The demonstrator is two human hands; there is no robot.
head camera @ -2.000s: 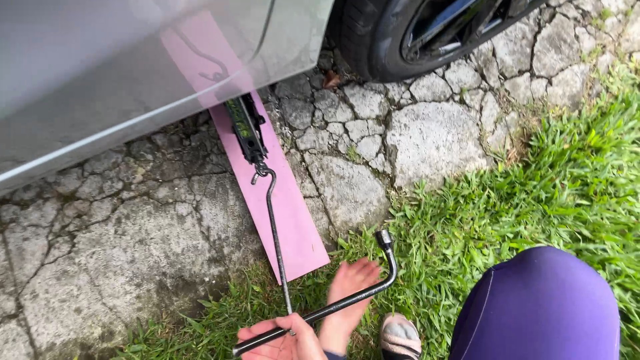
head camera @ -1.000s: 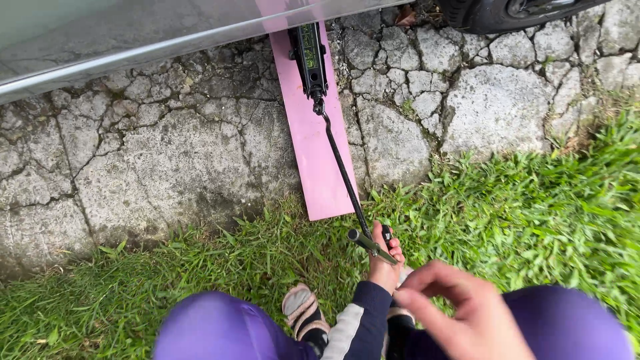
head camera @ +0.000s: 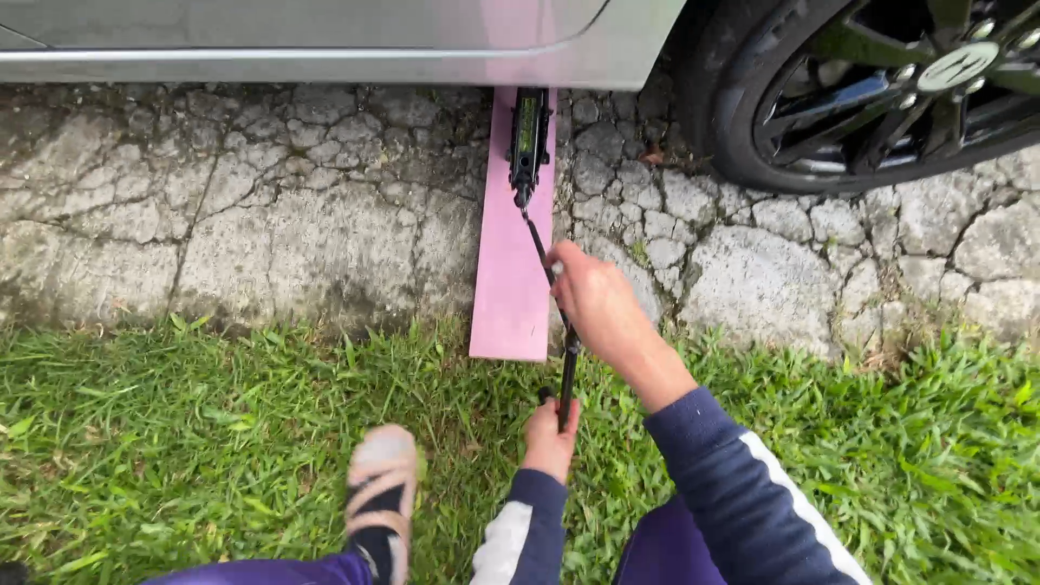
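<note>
A black scissor jack lies on a pink board, partly under the silver car's sill. A dark crank rod runs from the jack's end toward me. My right hand is closed around the rod partway along. Nearer to me, my left hand grips the L-shaped lug wrench, which meets the rod's near end just past the board's edge.
The silver car body spans the top. At the upper right stands a tire with a black wheel. Cracked concrete borders the grass. My sandalled foot is at lower left.
My right hand, free of the rod one second ago, has moved forward and now grips it. My left hand remains on the wrench. The view has shifted.
</note>
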